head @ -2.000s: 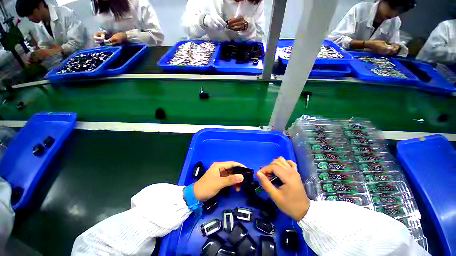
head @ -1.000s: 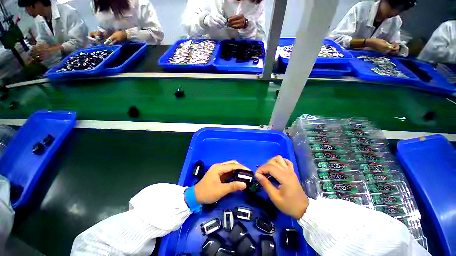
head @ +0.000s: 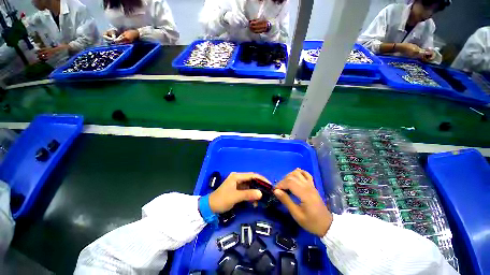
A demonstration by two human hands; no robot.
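My left hand (head: 232,192), with a blue wrist band, holds a black housing (head: 261,186) above the centre blue tray (head: 260,148). A thin red strand shows at the housing's upper side. My right hand (head: 304,197) is at the housing's right end, thumb and forefinger close together there; whether they grip the housing or the strand is too small to tell. Several loose black housings (head: 263,262) lie in the tray below my hands, some showing a pale rectangular face (head: 246,234).
A clear blister tray (head: 361,180) with green boards stands right of the centre tray, a blue tray (head: 462,185) beyond it. A blue tray (head: 37,156) with black pieces is at left. A pale post (head: 329,70) rises before the green conveyor (head: 225,110). People work opposite.
The housing in my left hand has turned; its pale face no longer shows and a red strand does. My right fingers stay beside it. Pieces on the conveyor have moved left.
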